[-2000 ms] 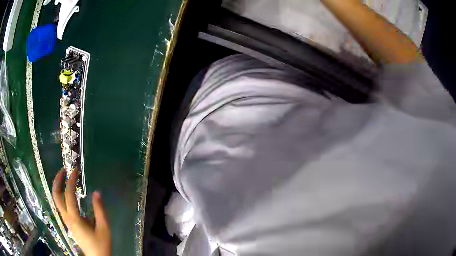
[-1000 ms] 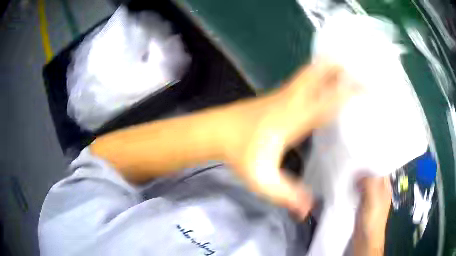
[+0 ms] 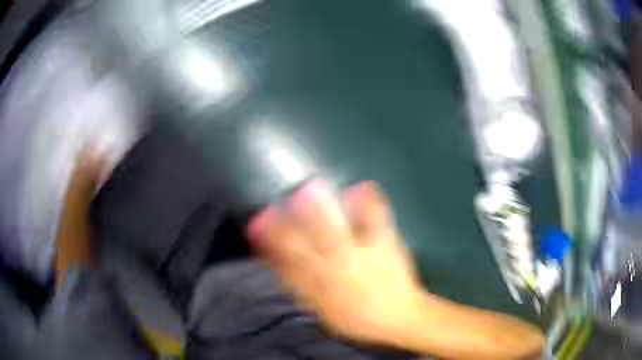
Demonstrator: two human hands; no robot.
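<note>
The view is strongly blurred. My right hand point(image 3: 345, 267) is in the lower middle, fingers bent, over the near edge of the green mat point(image 3: 394, 105). A whitish blurred streak lies just beyond its fingertips; I cannot tell whether the hand touches or holds it. My left hand point(image 3: 91, 165) is small and blurred at the far left, against a large whitish crinkled mass point(image 3: 63, 112); its grip is unclear. An open power strip point(image 3: 512, 242) lies on the mat at the right, with a shiny white plastic bundle point(image 3: 493, 77) beyond its upper end.
A round blue item point(image 3: 555, 244) lies beside the open strip, with a small white piece point(image 3: 545, 275) below it. The pale bench rail point(image 3: 552, 126) and green belt with blurred white items run along the right. Dark surfaces lie between my hands.
The view has swung. My left hand has moved from the white plastic over the mat to the whitish mass at far left. My right hand now shows centrally, away from the bundle.
</note>
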